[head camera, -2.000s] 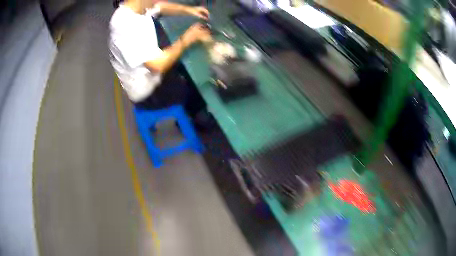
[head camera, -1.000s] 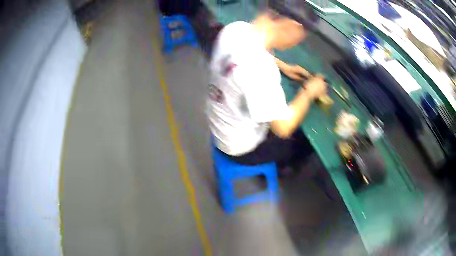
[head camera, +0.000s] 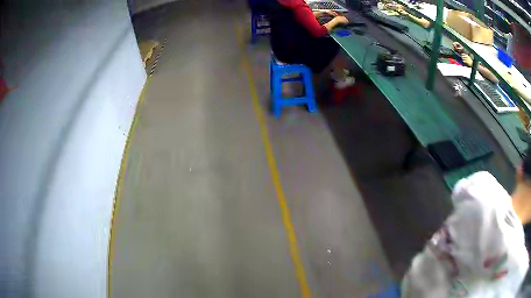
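Neither of my hands is in the picture. The long green-topped bench (head camera: 402, 96) runs from the top centre down to the right. A black ribbed carrier (head camera: 460, 150) lies on its near part. A small black device (head camera: 390, 64) stands further up the bench. At the lower right a person in a white patterned shirt (head camera: 471, 244) sits close to the bench, cut off by the edge.
The grey floor (head camera: 198, 174) with a yellow line (head camera: 269, 151) runs ahead. A pale wall (head camera: 70, 116) stands at left. A blue stool (head camera: 293, 87) holds a person in red sleeves (head camera: 307, 17). A green post (head camera: 435, 46) and a cardboard box (head camera: 469, 27) are at upper right.
The view has moved forward along the aisle. The white-shirted person has shifted from the centre to the lower right. The person in red sleeves and the wall's far corner now show.
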